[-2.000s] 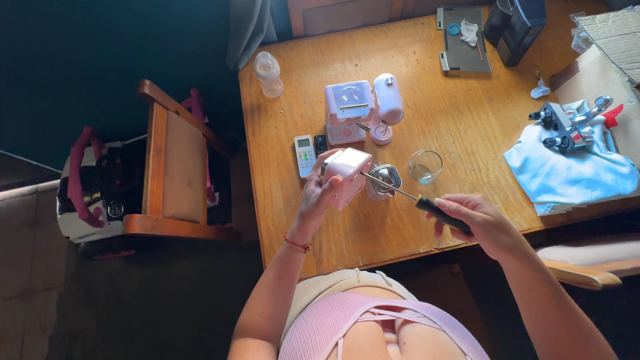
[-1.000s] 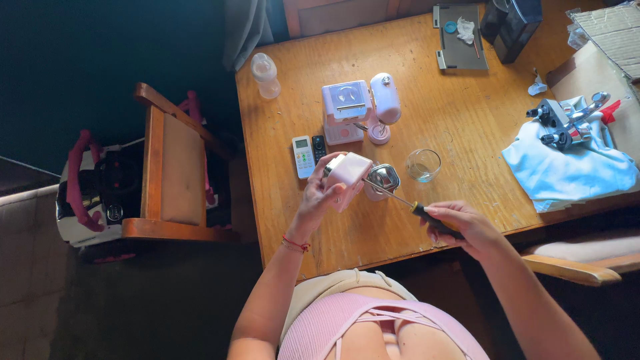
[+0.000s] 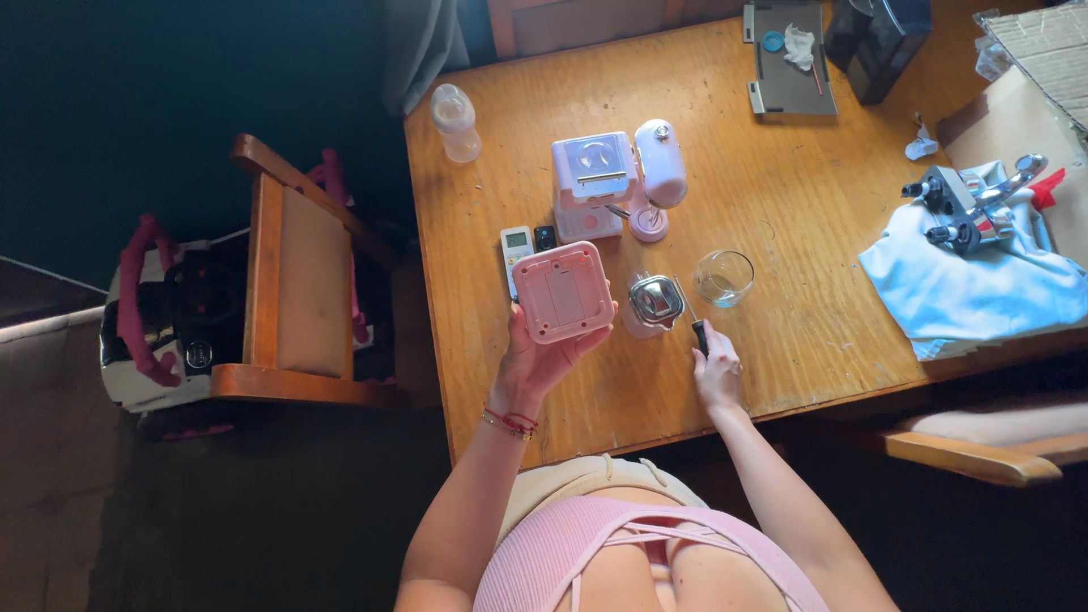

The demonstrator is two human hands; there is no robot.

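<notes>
My left hand (image 3: 544, 361) holds up a pink plastic appliance base (image 3: 563, 291), its underside with corner screw holes and a central panel facing me. Low at the table, right of it, my right hand (image 3: 718, 370) grips a screwdriver (image 3: 699, 334) by its dark handle, the shaft pointing away. Between the hands stands a small clear container with a silvery top (image 3: 655, 300). A clear glass (image 3: 724, 278) is just beyond the screwdriver. Farther back are a pink and lilac toy coffee machine (image 3: 592, 170) and a toy stand mixer (image 3: 660, 166).
A white remote control (image 3: 517, 242) and a small black device (image 3: 545, 238) lie behind the pink base. A baby bottle (image 3: 456, 123) stands at the back left. At right, a chrome faucet (image 3: 977, 204) rests on a light blue cloth (image 3: 960, 297); a dark tray (image 3: 790, 72) lies at the back.
The pink part in my left hand has turned so its underside faces me. The screwdriver has moved away from it, and my right hand is lowered to the table beside the silvery-topped container.
</notes>
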